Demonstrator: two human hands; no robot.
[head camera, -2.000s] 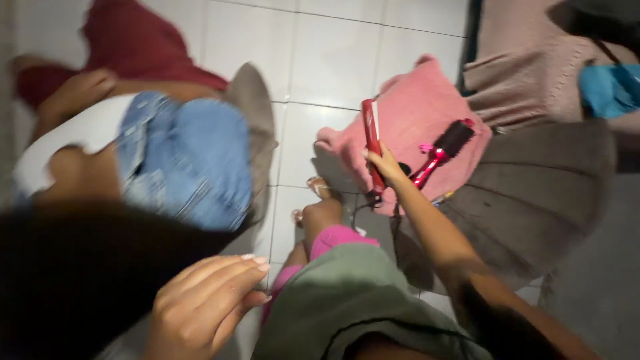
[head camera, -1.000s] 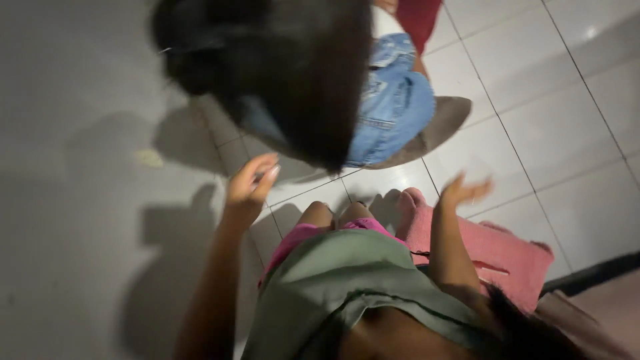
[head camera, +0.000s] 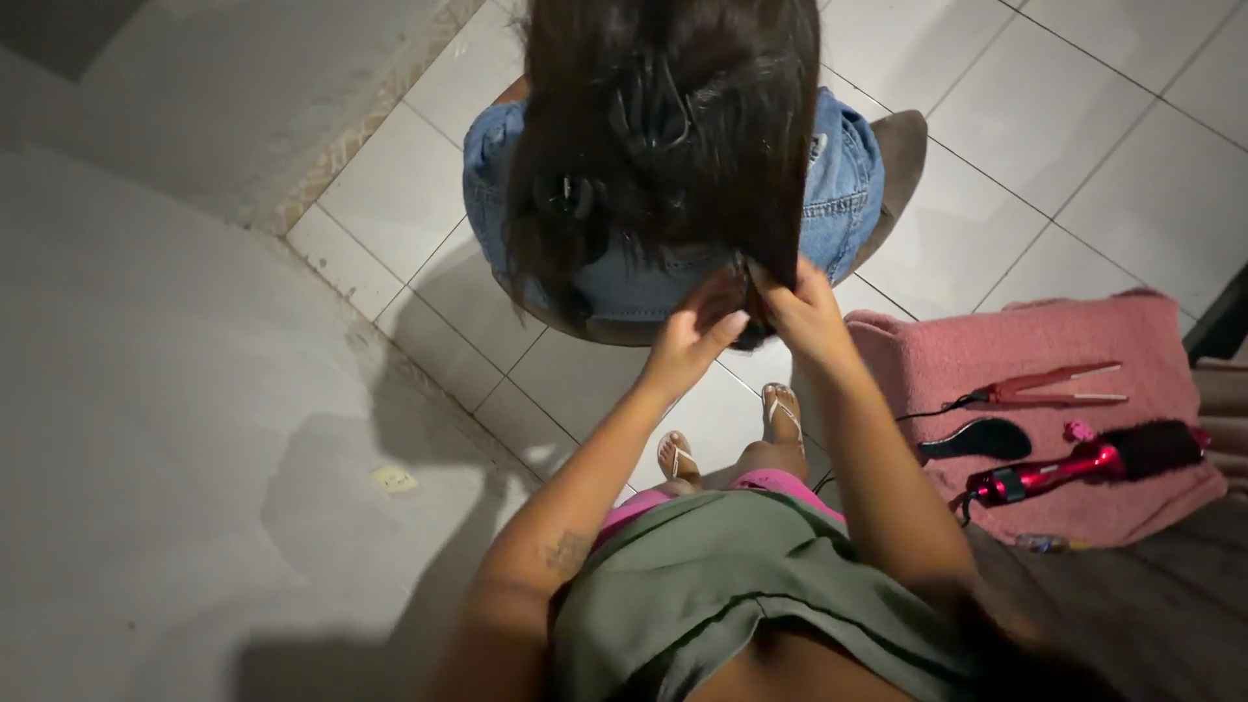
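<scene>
Long dark hair (head camera: 673, 127) of a seated person in denim hangs down in front of me, with hair clips in its middle and lower left. Both my hands are at the lower right end of this hair. My right hand (head camera: 804, 307) has its fingers closed on a lock of the hair. Close beside it, my left hand (head camera: 697, 336) is at the same lock, thumb and fingers curved; whether it grips any strands cannot be told. A red hair straightener (head camera: 1053, 385), a black hairbrush (head camera: 980, 440) and a pink-red hot-air brush (head camera: 1082, 466) lie apart from my hands, at the right.
A pink towel (head camera: 1150, 336) covers a seat at the right and bears the tools, a pink clip (head camera: 1078, 430) and a small item at its lower edge. A grey wall (head camera: 195, 390) with an outlet (head camera: 394, 479) stands at the left. White tiles (head camera: 1121, 175) cover the floor.
Two seconds ago my right hand was on the red straightener over the towel; now the straightener lies there, let go. Both hands, apart one second ago, have come together at the hair. The view has turned.
</scene>
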